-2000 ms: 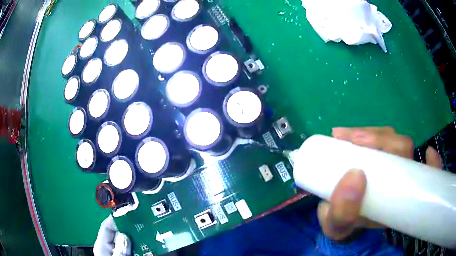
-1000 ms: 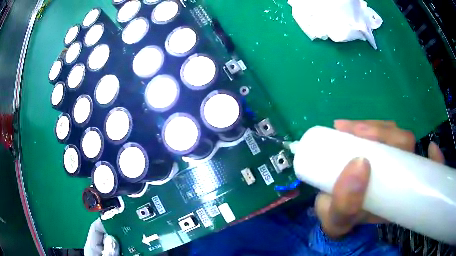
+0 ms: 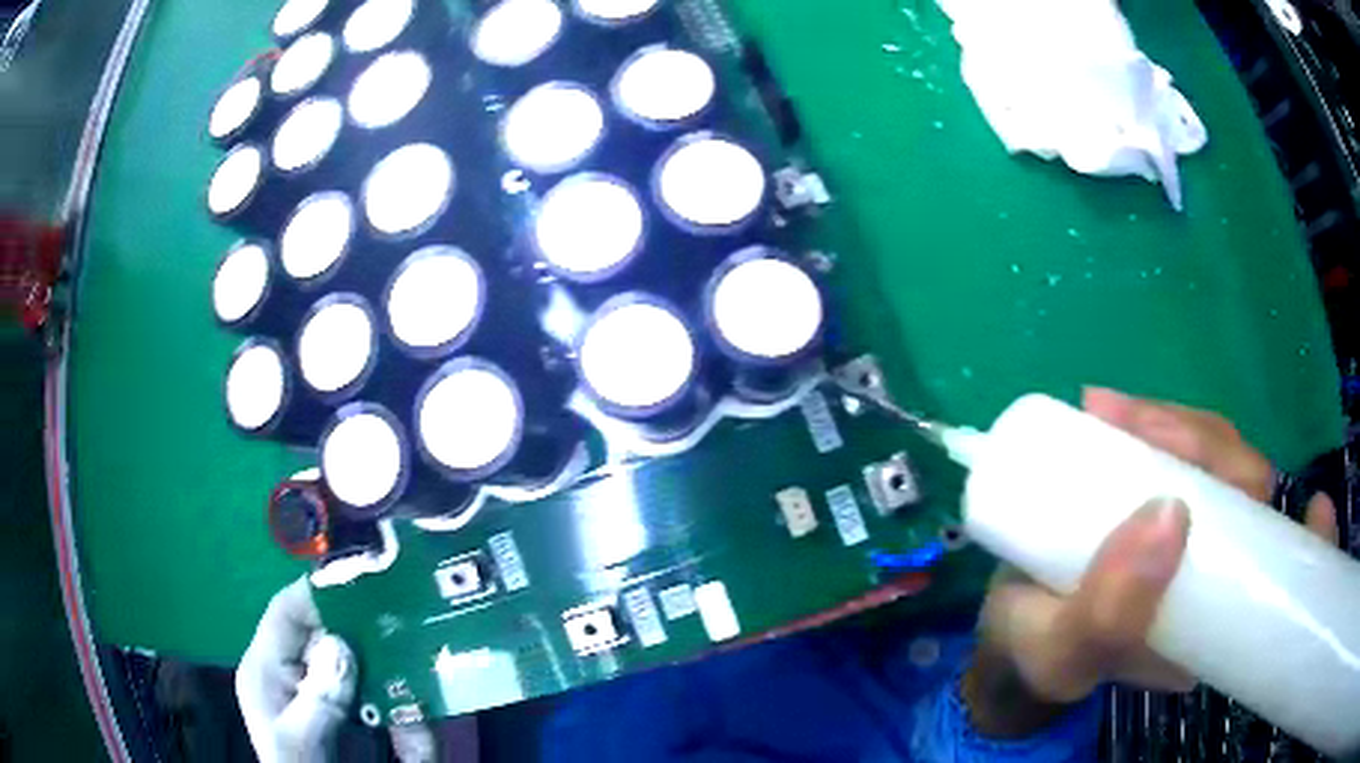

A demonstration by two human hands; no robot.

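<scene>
My bare right hand (image 3: 1111,574) is closed around the white glue bottle (image 3: 1178,552). The dispensing needle (image 3: 895,406) points left, its tip at the base of the right-hand front capacitor (image 3: 765,306). The green capacitor board (image 3: 552,671) lies tilted in front of me, with rows of black capacitors with bright round tops. A white adhesive bead (image 3: 656,444) runs along the bases of the front capacitors. My left hand (image 3: 296,678), in a white glove, is at the board's near left corner, fingers at its edge, partly cut off by the picture's bottom.
A crumpled white cloth (image 3: 1066,90) lies on the green mat (image 3: 955,268) at the upper right. A copper toroidal inductor (image 3: 300,516) is at the board's left corner. A red-orange strip (image 3: 835,614) shows under the board's near edge. A red-striped conveyor edge (image 3: 60,373) runs along the left.
The board has shifted right and a little up in view since a second ago. The needle tip has reached the end of the bead beside the right front capacitor. My left hand shows more fully.
</scene>
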